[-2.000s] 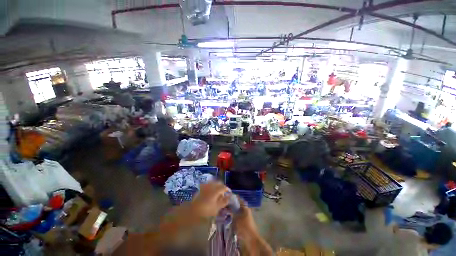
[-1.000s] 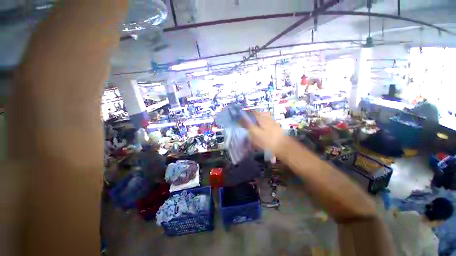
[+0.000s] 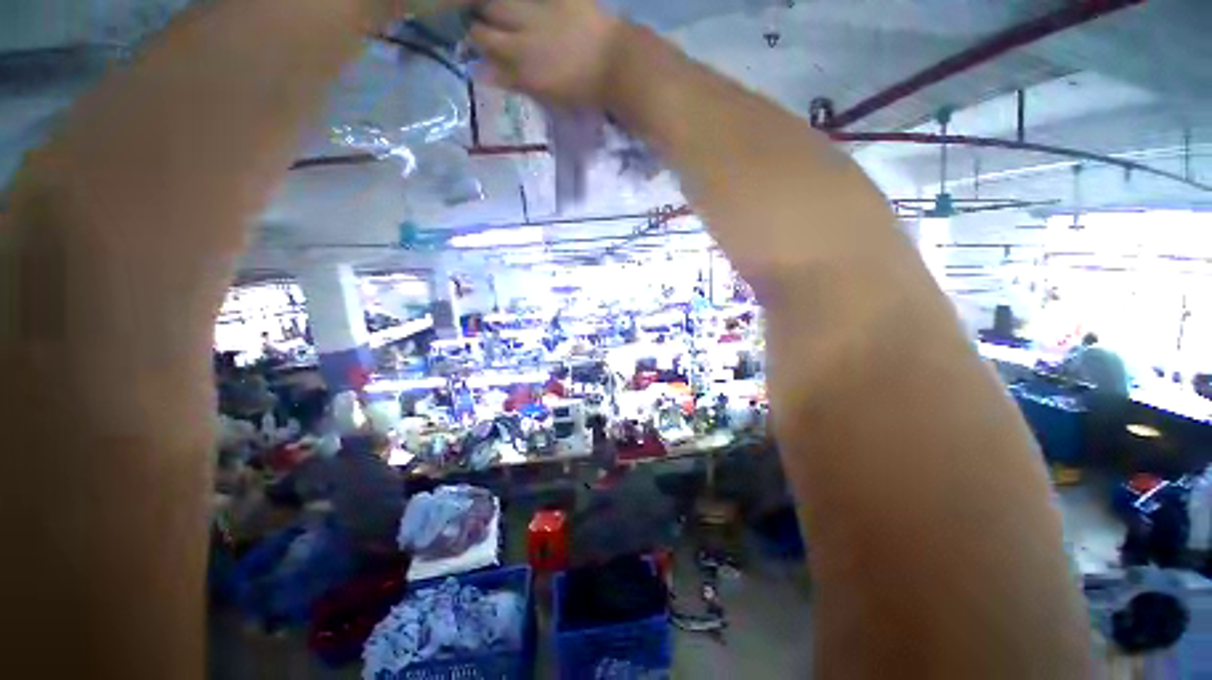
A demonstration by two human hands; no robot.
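Note:
Both my bare arms are raised high in front of me. My right hand (image 3: pixel 545 51) is near the top edge, its fingers curled, and a limp grey-mauve garment (image 3: pixel 572 157) hangs blurred just below it. My left hand (image 3: pixel 415 7) is at the top edge, mostly cut off, close to the right hand's fingertips; its fingers cannot be made out. Most of the garment is hidden by the right hand or out of the picture.
A blue crate (image 3: pixel 529 624) of pale-blue pieces (image 3: pixel 445 627) and a blue crate (image 3: pixel 611 644) of dark ones stand below. Behind are a light garment heap (image 3: pixel 448 521), a red stool-like object (image 3: pixel 546 539) and sewing stations. A person's dark-haired head (image 3: pixel 1150 620) is at lower right.
Both hands have risen from low in front to the top edge, and the garment has gone up with the right hand. The view has tilted upward, so the crates appear lower.

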